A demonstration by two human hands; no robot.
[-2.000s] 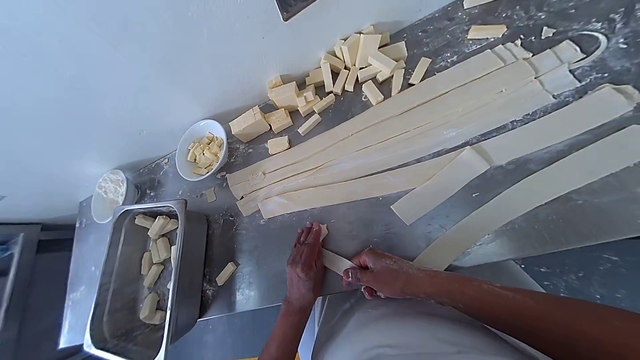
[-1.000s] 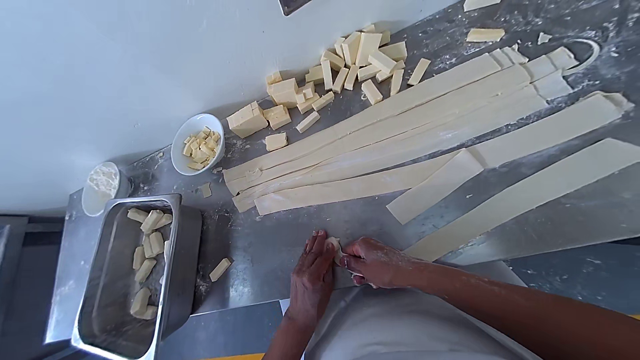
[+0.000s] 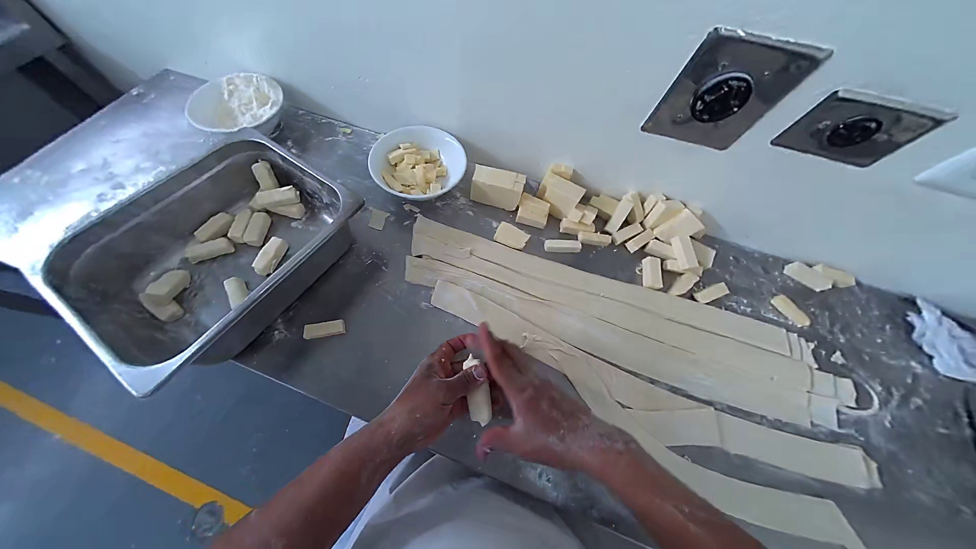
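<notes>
My left hand [image 3: 438,389] grips a short dough-wrapped stick [image 3: 479,396] between thumb and fingers, above the front edge of the steel table. Just right of it is my right hand [image 3: 537,408], its fingers extended and thumb apart; it grips nothing, though its fingertips are close to the stick. Long flat dough strips [image 3: 610,313] lie side by side and partly overlapping, from beside my hands to the right. Cut cheese-like sticks and blocks [image 3: 564,194] are piled behind them. One loose stick [image 3: 324,329] lies left of my hands.
A deep steel pan [image 3: 221,335] at left holds several wrapped pieces [image 3: 210,249]. Behind it stand a white bowl of flour [image 3: 200,107] and a white bowl of small cut pieces [image 3: 455,156]. Wall outlets [image 3: 723,95] are above the table; a crumpled white cloth [image 3: 945,339] lies far right.
The dough-wrapped stick is now raised in my left hand, and my right hand has opened away from it. Earlier both hands were together low at the table edge. The view has swung markedly.
</notes>
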